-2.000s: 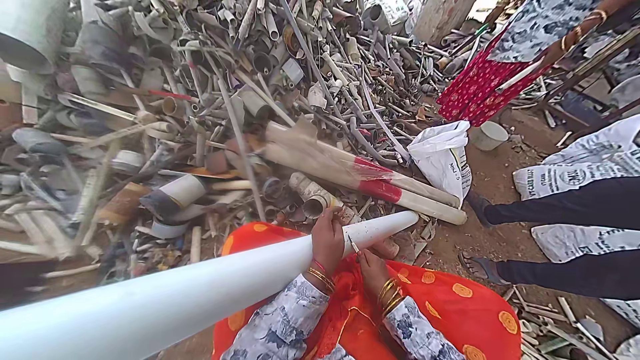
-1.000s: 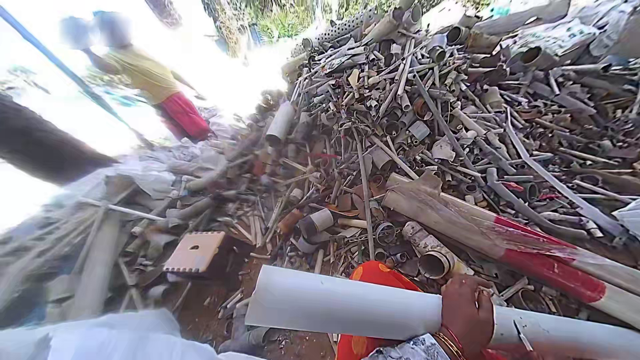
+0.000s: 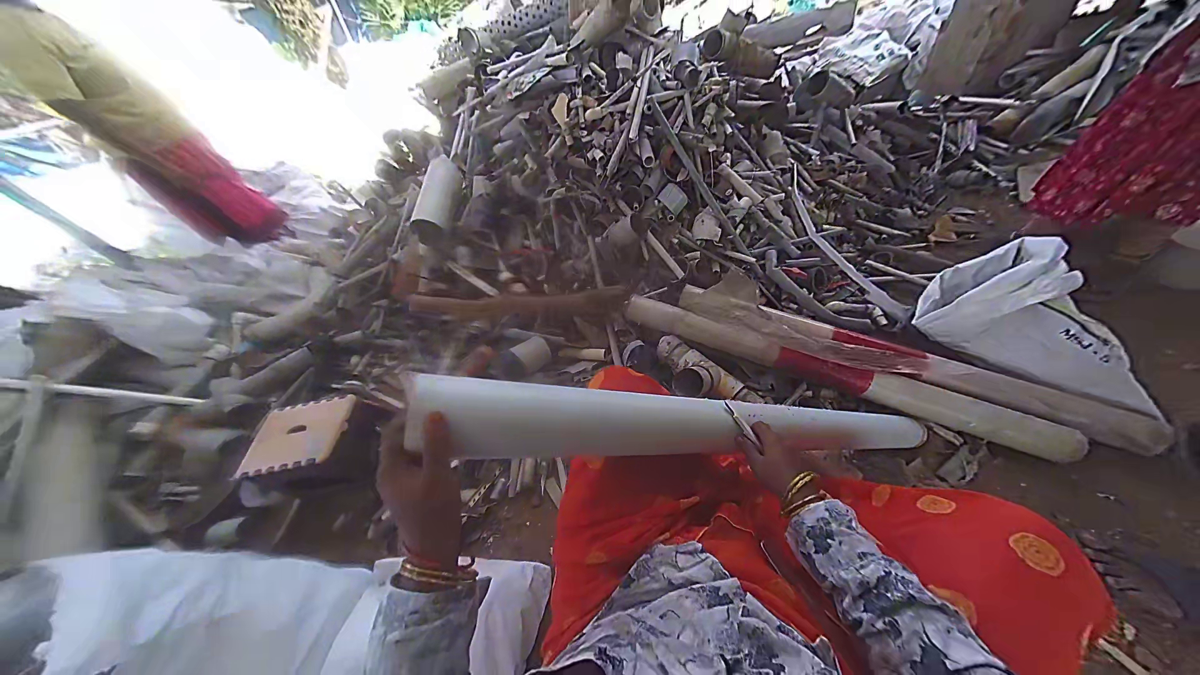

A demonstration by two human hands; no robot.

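Observation:
A long white plastic pipe (image 3: 581, 420) lies crosswise over my lap, on the orange cloth. My left hand (image 3: 422, 478) is at the pipe's left end, its fingers up against the near side and the rim. Near the middle of the pipe, my right hand (image 3: 771, 457) grips a small metal blade (image 3: 743, 424), which touches the pipe's surface. The blade's handle is hidden in the fist. Beyond the pipe, a printed pipe piece (image 3: 705, 373) lies among the scrap. Red and white poles (image 3: 825, 368) lie to the right of it.
A heap of scrap pipes (image 3: 656, 187) rises in front. A wooden-topped box (image 3: 298, 433) stands at left, beyond white sacking (image 3: 216, 609). A white sack (image 3: 1022, 319) lies at right. One person (image 3: 169, 141) is at upper left; another's red patterned clothing (image 3: 1125, 141) shows at upper right.
My left hand, earlier beside my right hand on the pipe, is now at the pipe's left end. The pipe's end has come nearer to my body. The view has swung back to the right.

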